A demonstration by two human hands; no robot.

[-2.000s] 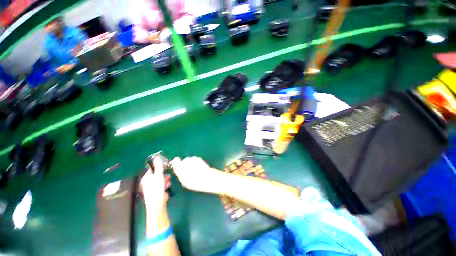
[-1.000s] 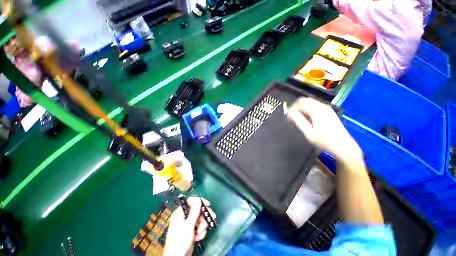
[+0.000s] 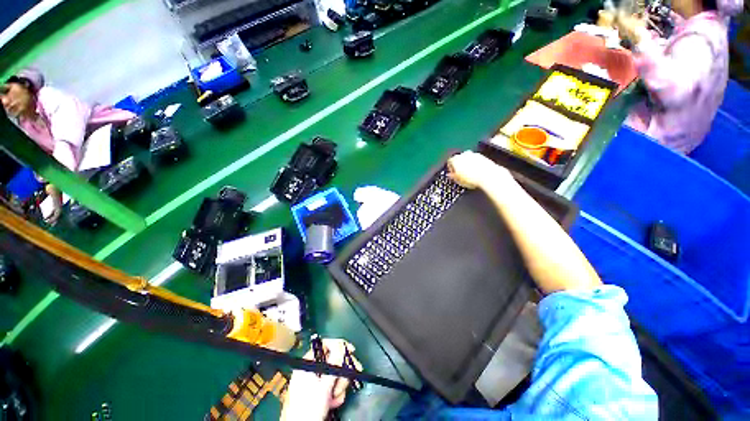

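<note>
The large black parts tray (image 3: pixel 444 304) lies at the centre right, with close rows of tiny silver-dark parts (image 3: pixel 403 234) along its upper left side. My right hand (image 3: pixel 475 170) is at the tray's far corner, at the end of the rows. Its fingertips point down there, and I cannot tell whether they pinch a part. My left hand (image 3: pixel 322 380) is low in the middle, closed on thin dark part strips that stick out between the fingers. The brown-block fixture (image 3: pixel 249 395) lies left of it, partly cut off by the bottom edge.
The orange-yellow screwdriver (image 3: pixel 261 329) lies by the white screw feeder (image 3: pixel 249 275), its cord crossing the lower left. A blue bin (image 3: pixel 326 215) holds a dark roll. Black devices (image 3: pixel 306 168) line the bench. Blue crates (image 3: pixel 682 222) stand right; a yellow tray (image 3: pixel 547 119) and people in pink are beyond.
My right hand has moved left and up from beside the tray's rows to their far end. My left hand still holds the strips. The screwdriver's cord has swung down across the lower left.
</note>
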